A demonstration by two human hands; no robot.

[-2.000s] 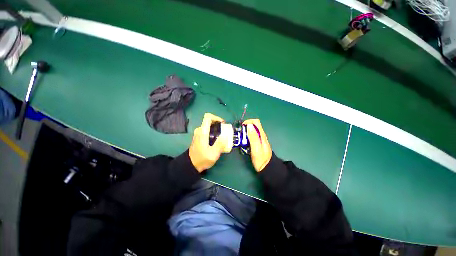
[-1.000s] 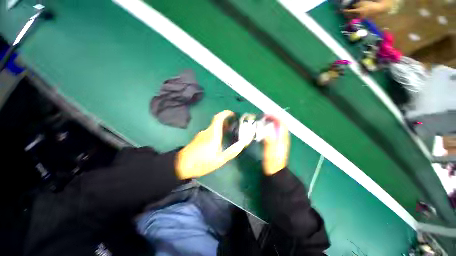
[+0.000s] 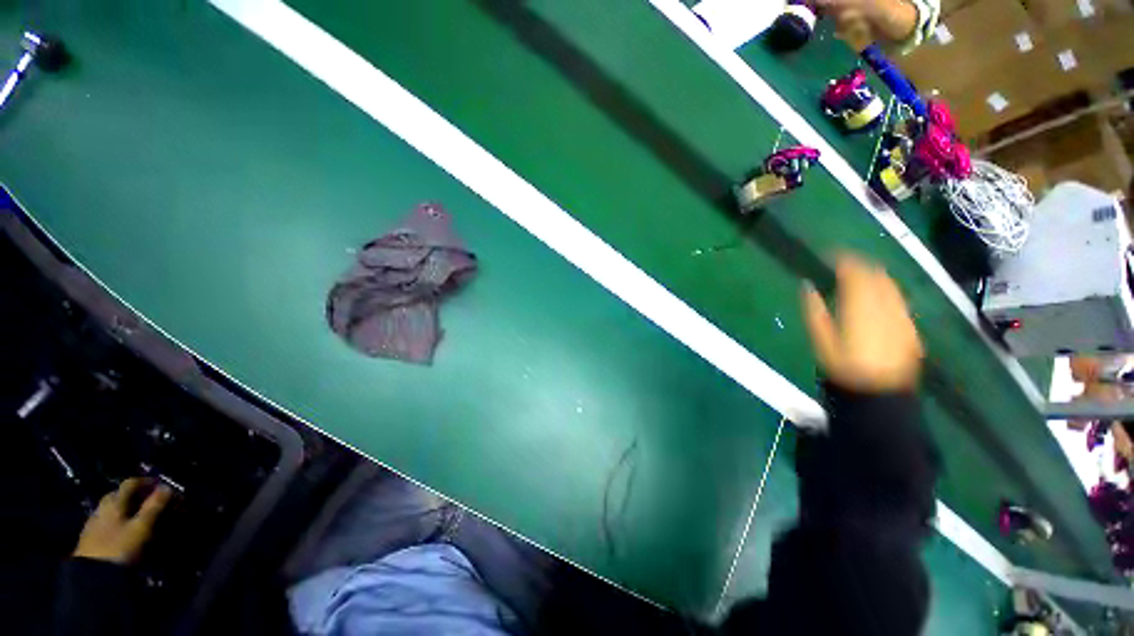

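Observation:
My left hand (image 3: 122, 519) is low in the black bin (image 3: 280, 466) at the lower left, its fingertips at a small shiny part; the dark parts make its grip unclear. My right hand (image 3: 864, 326), blurred, reaches over the green belt with thumb and fingers apart and nothing visible in it. A core unit with a pink mouth and cream ring (image 3: 769, 186) lies on the belt beyond the right hand. A crumpled dark grey cloth (image 3: 401, 292) lies on the bench. A thin dark wire (image 3: 609, 497) lies near the bench's front edge.
A hammer (image 3: 27, 62) lies at the far left. Across the belt are pink-mouthed units (image 3: 852, 99), a white wire bundle (image 3: 992, 205), a grey machine box (image 3: 1069, 267) and another person's hand (image 3: 877, 19). Another unit (image 3: 1022, 522) is on the belt at lower right.
My hands have parted: left went down into the bin, right out over the belt. The piece they held is no longer seen in them. The view has turned right.

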